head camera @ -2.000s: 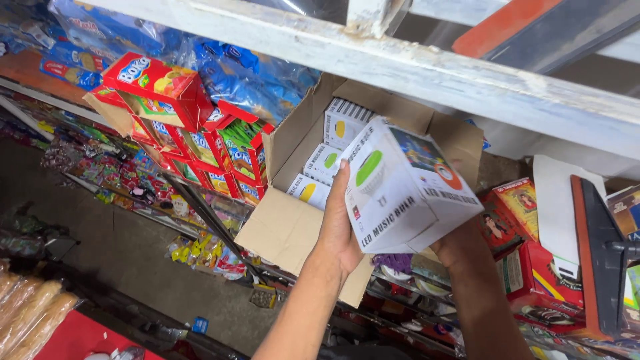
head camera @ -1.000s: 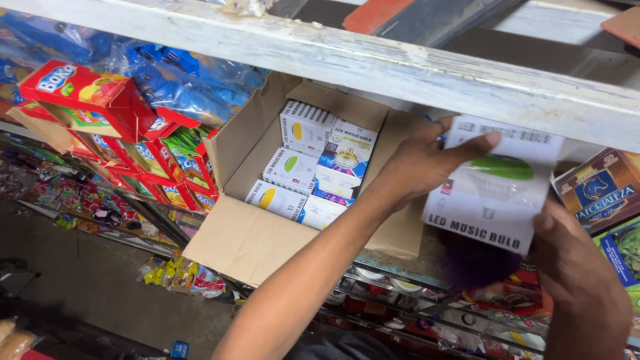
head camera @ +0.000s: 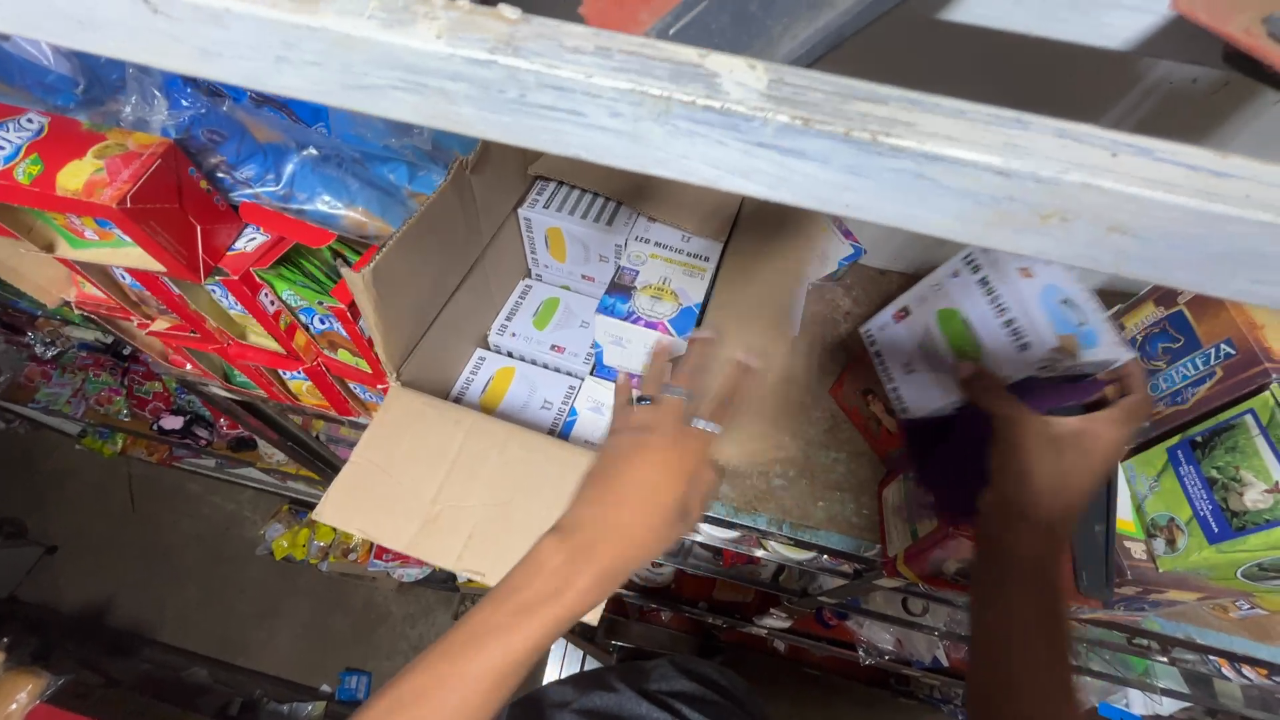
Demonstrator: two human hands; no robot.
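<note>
My left hand (head camera: 665, 430), blurred, with rings on its fingers, reaches over the cardboard box (head camera: 450, 470) with fingers spread and nothing in them. Inside the box stand several LED music bulb boxes (head camera: 545, 325), white with yellow or green bulb pictures, one turned to its blue and purple side. To the right, my right hand (head camera: 1050, 430) holds another LED music bulb box (head camera: 990, 320) and a dark purple thing (head camera: 950, 455) is just below it, blurred. Whether that purple thing is also held, I cannot tell.
A white painted beam (head camera: 640, 110) crosses above the box. Red snack boxes (head camera: 130, 190) and blue plastic-wrapped packs (head camera: 290, 160) lie at the left. A green box (head camera: 1215, 490) and a brown box (head camera: 1200, 350) stand at the right on the worn shelf (head camera: 800, 480).
Both hands were on the music bulb box earlier. My left hand has let go and moved left to the cardboard box; my right hand keeps hold of the bulb box.
</note>
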